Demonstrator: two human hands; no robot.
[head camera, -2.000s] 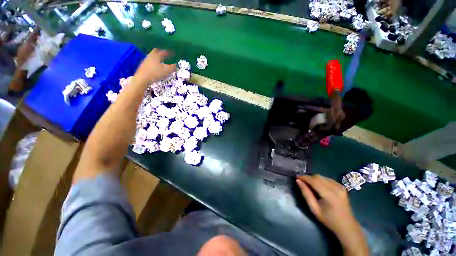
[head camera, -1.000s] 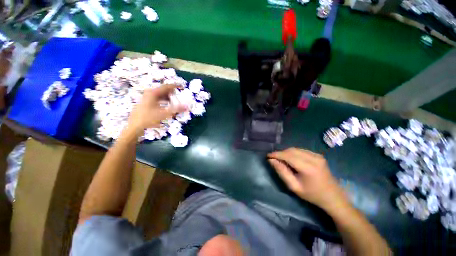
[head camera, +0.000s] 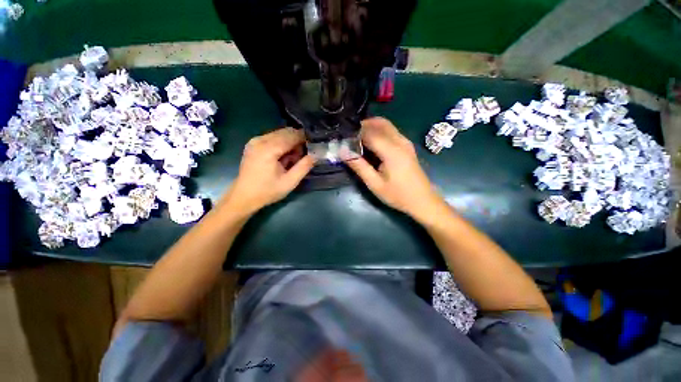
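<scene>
The black hand press (head camera: 328, 67) stands at the back centre of the bench. A small white module (head camera: 334, 150) sits at the fixture under its foot. My left hand (head camera: 272, 168) is at the left side of the fixture, with thumb and fingertips at the module. My right hand (head camera: 392, 164) is at the right side, with its fingertips at the same module. The fingertips partly hide the module, so its exact seating cannot be told. The left pile of white modules (head camera: 112, 149) and the right pile (head camera: 597, 160) flank the press.
Several loose modules (head camera: 464, 113) lie between the press and the right pile. A pink-red piece (head camera: 386, 84) is beside the press. The green conveyor belt (head camera: 463, 26) runs behind. A box of small pieces (head camera: 453, 302) is below the bench edge. A blue bin edge (head camera: 10, 89) shows far left.
My left hand has moved from the left pile to the press fixture. My right hand has moved in to the fixture from its front right. The view has turned down and centred on the press.
</scene>
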